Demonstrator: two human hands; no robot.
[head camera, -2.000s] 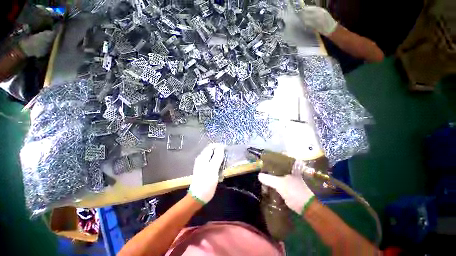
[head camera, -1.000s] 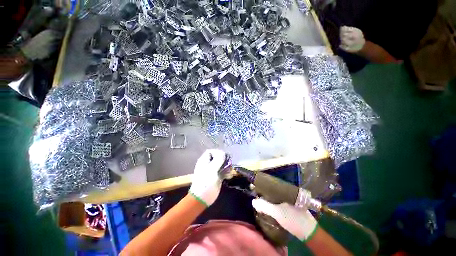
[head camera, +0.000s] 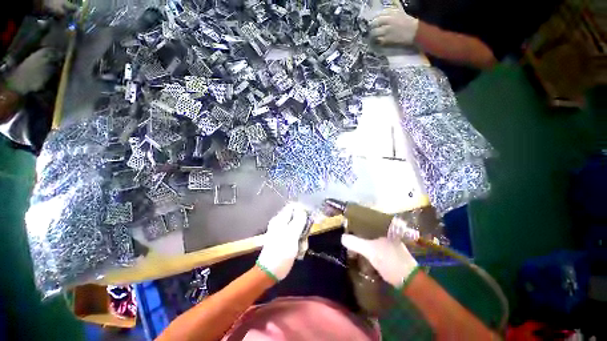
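Note:
My left hand (head camera: 285, 241), in a white glove with a green cuff edge, is at the table's near edge. It holds a small dark metal bracket (head camera: 306, 230), mostly hidden by the fingers. My right hand (head camera: 383, 255), gloved the same way, grips the brown air screwdriver (head camera: 367, 222). The tool's dark nose points left, a little right of the bracket and apart from it. A loose pile of thin blue-silver screws (head camera: 309, 160) lies beyond my hands. A large heap of perforated metal brackets (head camera: 233, 80) lies behind it.
Clear bags of small silver pieces lie at left (head camera: 66, 206) and right (head camera: 442, 143). An air hose (head camera: 479, 270) trails right. Other people's gloved hands show at upper right (head camera: 394, 28) and upper left (head camera: 33, 70). Below left are a cardboard box (head camera: 93, 306) and blue bin (head camera: 152, 310).
The air screwdriver's nose has moved away from the bracket, up and to the right. My left hand has shifted slightly right, still holding the bracket. The other person's hand at upper right has moved onto the table.

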